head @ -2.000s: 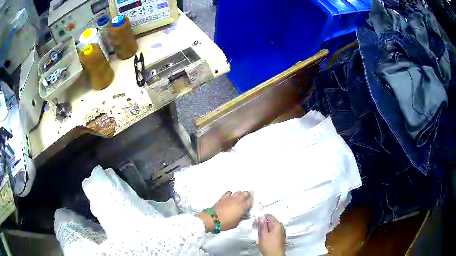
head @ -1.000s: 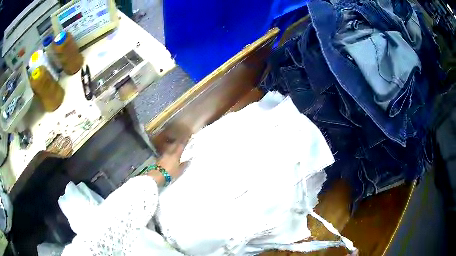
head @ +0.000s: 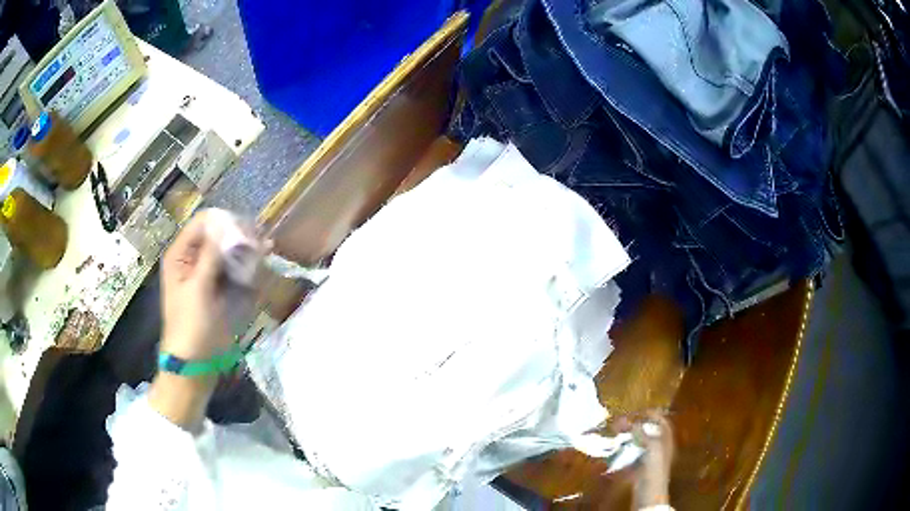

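Note:
A thick stack of overexposed white cut pieces (head: 429, 319) lies over the lap and the wooden bin. My left hand (head: 205, 284), with a green bracelet, is raised at the stack's left, closed around a blurred white strip or fabric end (head: 231, 248); a narrow white strip (head: 297, 269) runs from it to the stack. My right hand (head: 654, 449), small and blurred at the lower right, grips a twisted white strip (head: 611, 445) that comes from the stack's lower right edge. The fingertips of both hands are unclear.
Dark denim jackets (head: 649, 190) are heaped behind the stack. The wooden bin (head: 728, 409) curves at right; its board (head: 369, 105) stands at left. The machine table (head: 225, 115) holds thread cones (head: 35, 232), black snips (head: 103, 195) and a control panel (head: 85, 62). A blue crate (head: 329, 50) is behind.
My left hand has moved from the table, then the stack's left edge, up and left with white material in it. My right hand shows more now, pulling the strip outward. The view has shifted right.

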